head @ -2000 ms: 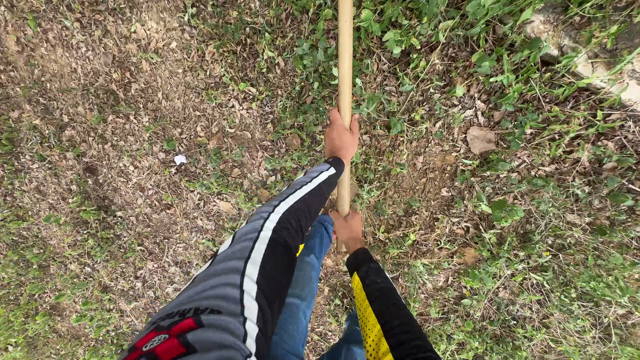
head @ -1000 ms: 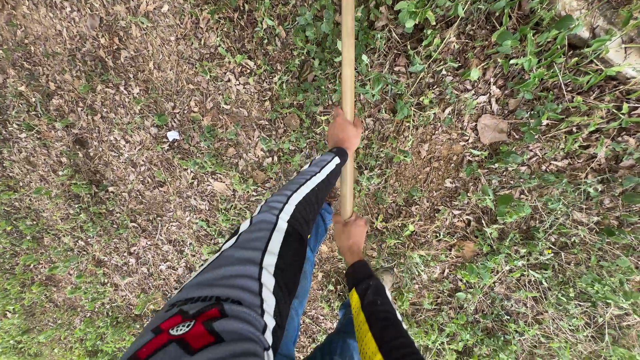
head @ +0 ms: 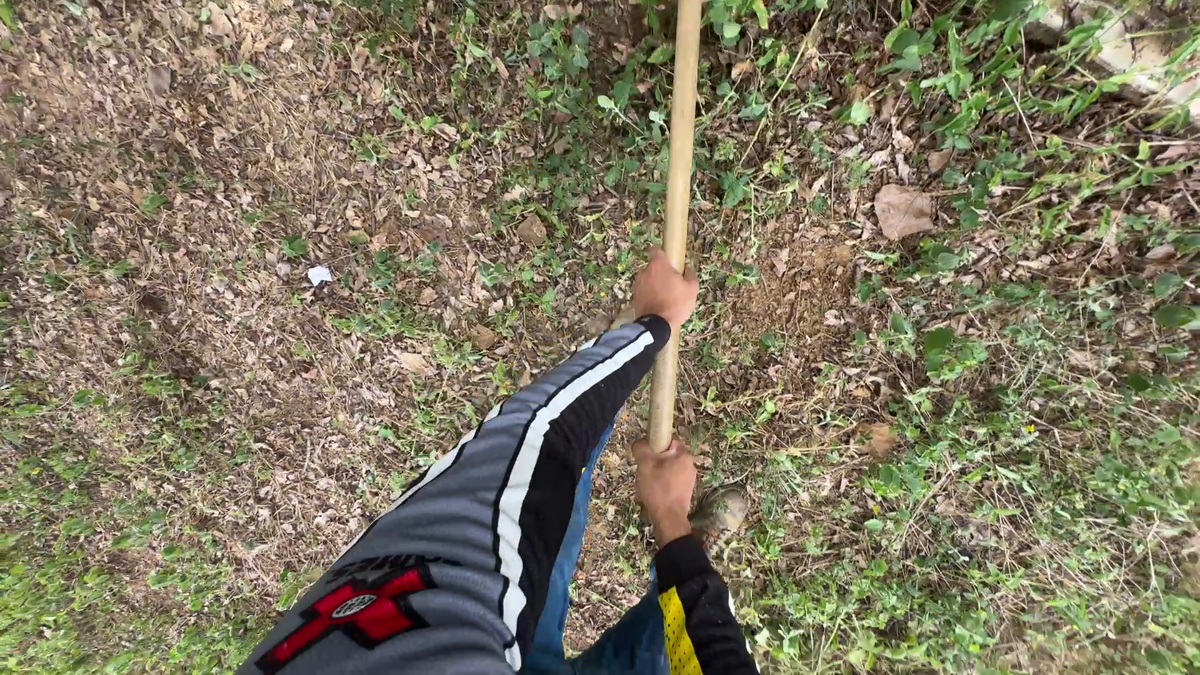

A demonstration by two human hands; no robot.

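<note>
A long, pale wooden handle runs from the top edge of the head view down to the middle; whatever is at its far end lies out of view. Closed around its middle is my left hand, at the end of the grey and black sleeve with a white stripe. Lower down, near the butt of the handle, my right hand grips it, below a black cuff and a yellow patch. Blue jeans show below the arms.
Dry leaves, twigs and low green weeds cover the ground. A flat brown stone lies right of the handle, a pale rock at the top right. A shoe shows beside my right hand, and a white scrap lies at left.
The handle has gone from nearly upright in the view to slightly slanted, its upper part leaning right. Both hands stay closed on it.
</note>
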